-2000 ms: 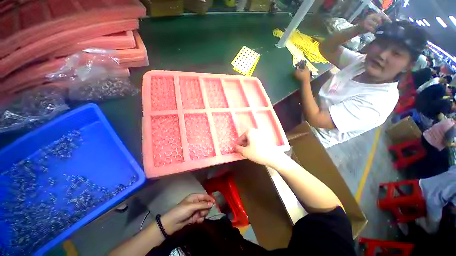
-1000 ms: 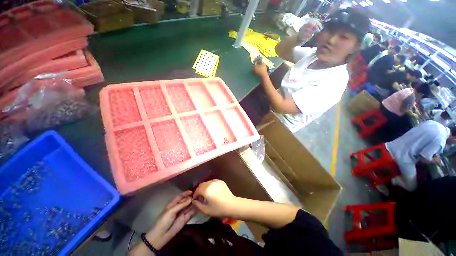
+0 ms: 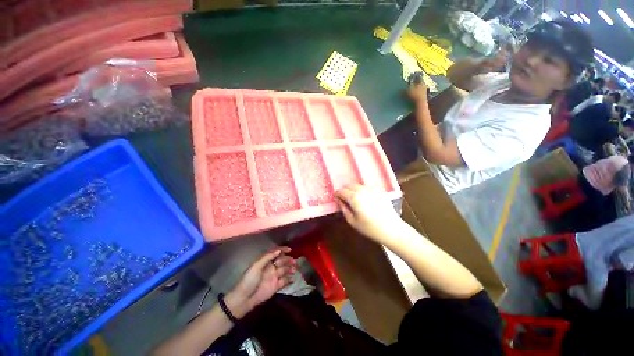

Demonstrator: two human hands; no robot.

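Observation:
The pink compartment tray (image 3: pixel 254 227) lies tilted in view on the bench, with two rows of five pockets. The left pockets look filled with fine texture; the right ones look paler and smoother. My right hand (image 3: pixel 365 211) is at the tray's near edge, fingertips bunched at the fourth pocket of the near row; whether they pinch a part is hidden. My left hand (image 3: pixel 267 278) is palm up below the tray, fingers loosely curled, with a tiny dark speck at the fingers. The blue bin (image 3: pixel 132 198) at left holds scattered small metal parts (image 3: pixel 83 271).
Stacked pink trays (image 3: pixel 132 52) and clear bags of parts (image 3: pixel 128 104) are at the back left. A yellow perforated sheet (image 3: pixel 338 72) and yellow pieces (image 3: pixel 424 54) lie beyond the tray. An open carton (image 3: pixel 452 236), red stool (image 3: pixel 321 264) and seated neighbour (image 3: pixel 486 132) are right.
My hands were together below the tray one second ago. My right hand has moved up and right to the tray; my left hand has opened somewhat. The camera view has shifted.

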